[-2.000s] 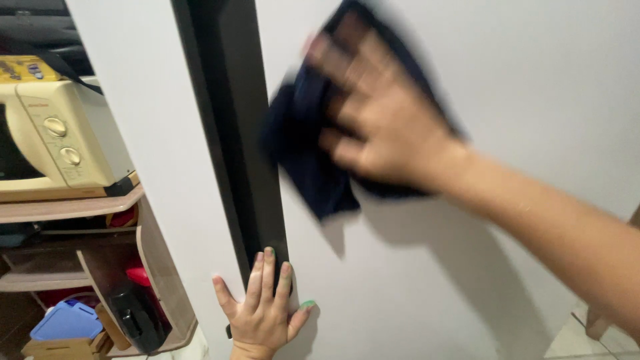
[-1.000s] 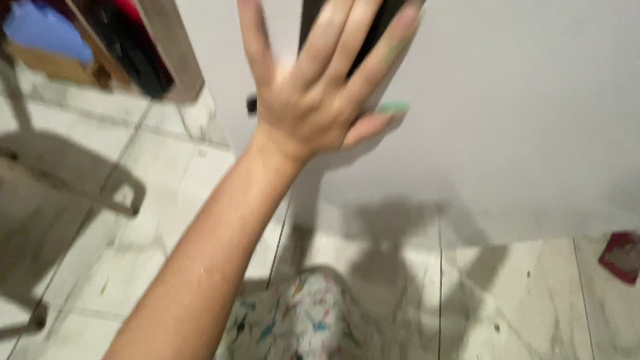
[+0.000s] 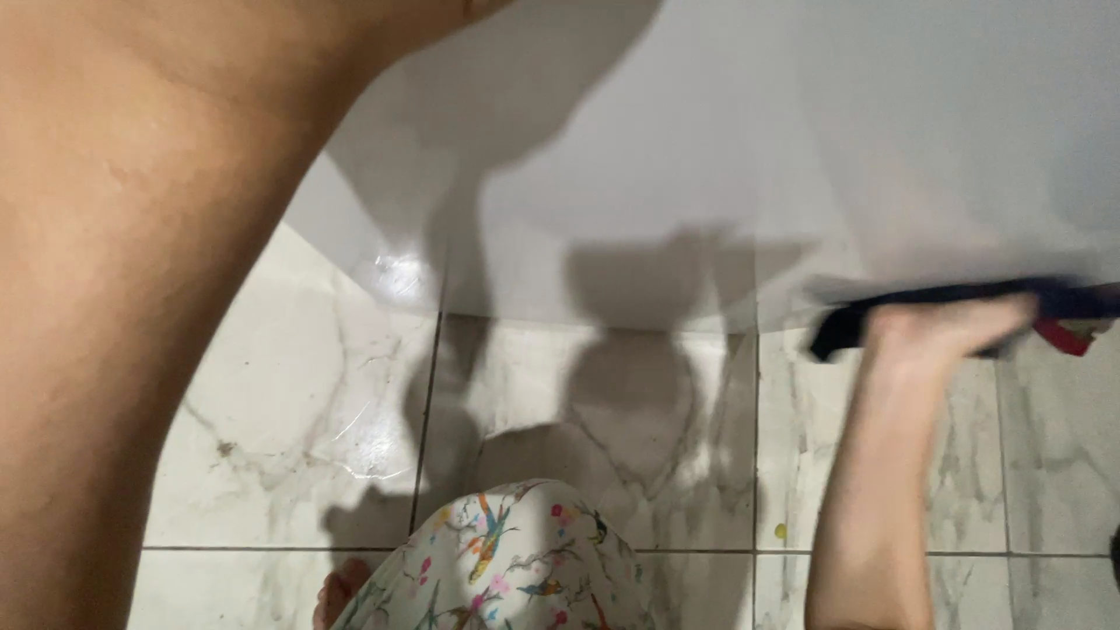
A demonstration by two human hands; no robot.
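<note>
My right hand (image 3: 954, 328), blurred by motion, holds a dark navy cloth (image 3: 853, 324) against or close to the lower part of a white panel (image 3: 630, 175) at the right. Its fingers are mostly hidden behind the wrist and the cloth. My left arm crosses the upper left of the view, large and near. The left hand is beyond the top edge. Shadows of the arms fall on the panel and the floor.
Marbled floor tiles (image 3: 262, 376) meet the panel's bottom edge. A knee under floral fabric (image 3: 525, 560) is at the bottom centre, with bare toes (image 3: 337, 591) beside it. A red object (image 3: 1067, 337) lies partly behind the cloth at right.
The view has tilted far down. The right hand with the cloth, out of view a second ago, is now low at the right. My left hand has left the view.
</note>
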